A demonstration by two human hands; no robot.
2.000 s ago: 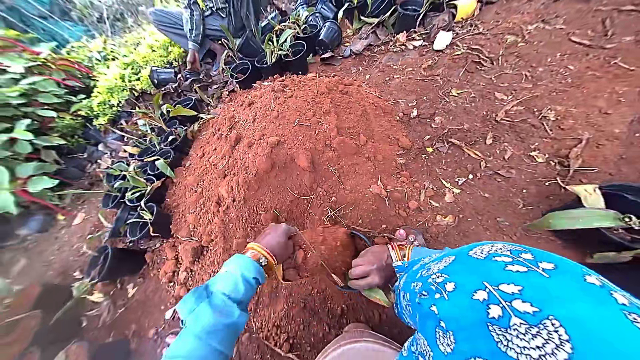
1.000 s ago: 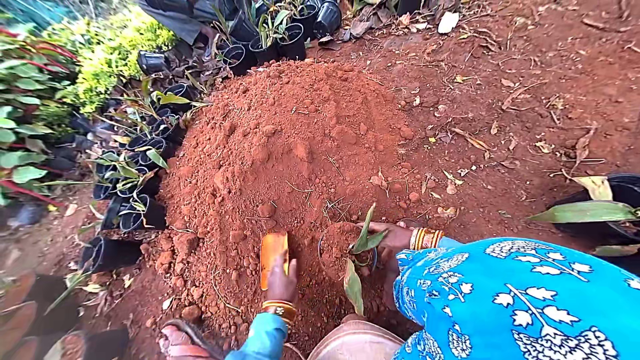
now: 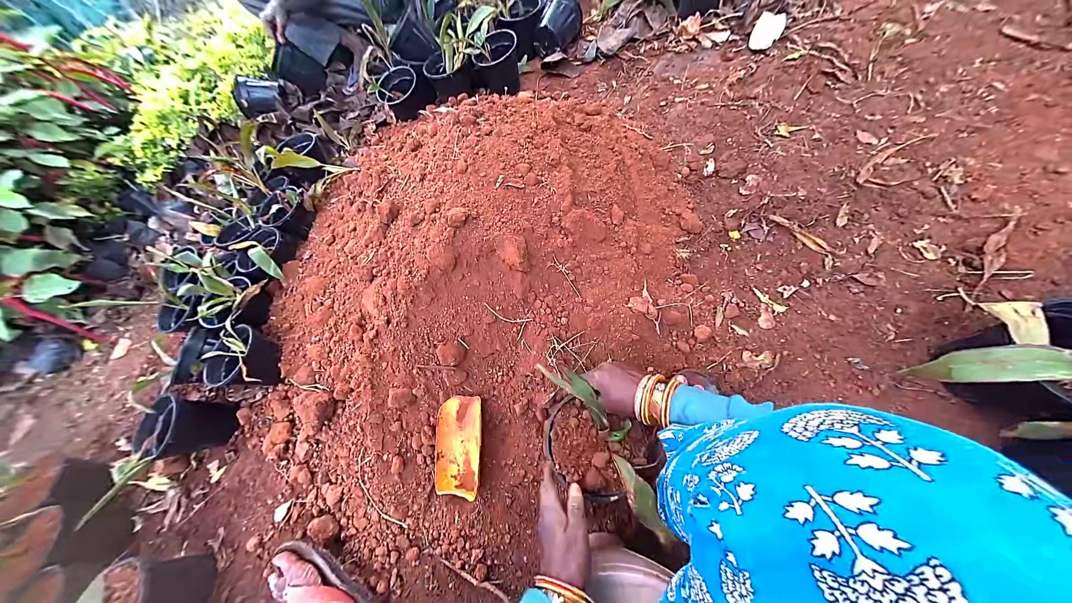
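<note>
A black plastic plant pot (image 3: 549,435) filled with red soil stands at the lower middle, a leafy seedling (image 3: 578,389) rising from it. My left hand (image 3: 563,528) rests at the pot's near rim, fingers apart and holding nothing. On the far right side of the pot is my right hand (image 3: 615,389), its fingers partly hidden by the leaves, so its grip cannot be told. An orange curved plastic scoop (image 3: 458,448), smeared with soil, lies left of the pot on the heap of red soil (image 3: 502,226).
Potted seedlings in black pots (image 3: 243,356) line the heap's left side, and more pots (image 3: 498,63) stand beyond it. Another person's hand (image 3: 274,18) shows at the top left. A large-leaved potted plant (image 3: 997,364) is at the right. A sandalled foot (image 3: 314,578) is at the bottom.
The orange scoop, in my left hand a second ago, now lies released on the soil. My left hand has moved right to the pot. The seedling's leaves, upright a second ago, now lean lower.
</note>
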